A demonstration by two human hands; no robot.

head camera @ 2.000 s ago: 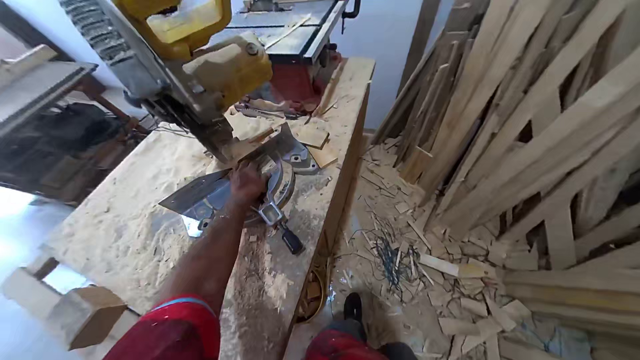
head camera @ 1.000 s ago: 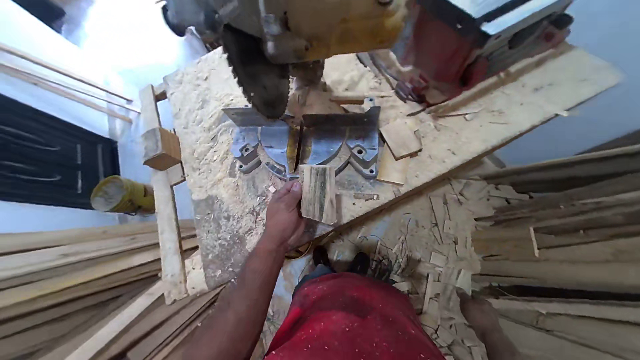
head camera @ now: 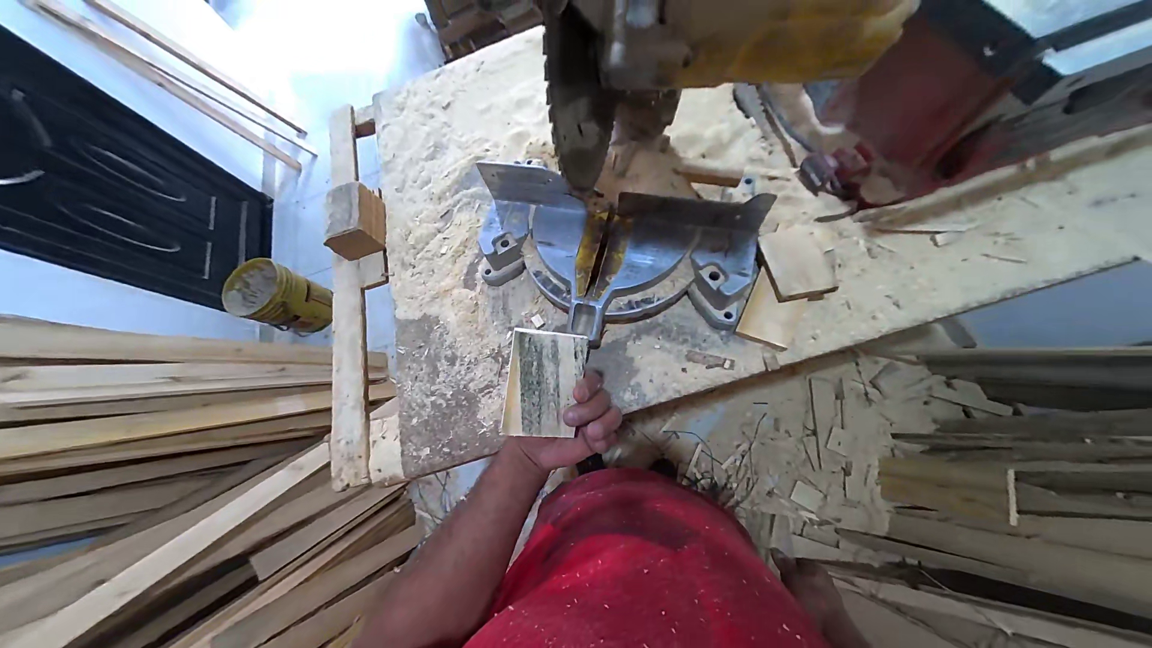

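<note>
A short wood block with a dark weathered face (head camera: 549,385) lies in my left hand (head camera: 589,423), its fingers curled round the right side, just in front of the miter saw base (head camera: 643,256). Above the base, the toothed saw blade (head camera: 579,99) and its yellow saw head (head camera: 765,40) are raised. Only part of my right arm (head camera: 810,589) shows, low at my right side; the hand itself is not plain to see. Two flat wood offcuts (head camera: 798,261) lie by the right end of the base.
Sawdust covers the workbench (head camera: 441,360). A wooden rail with a block (head camera: 356,220) runs along its left side, near a yellow bucket (head camera: 279,295). Boards are piled at left (head camera: 180,405) and right (head camera: 1035,450). A red machine (head camera: 909,108) stands at the back right, and scraps litter the floor.
My left hand has moved from the saw base, where it was two seconds ago, to near my body with the wood block. The view has swung round.
</note>
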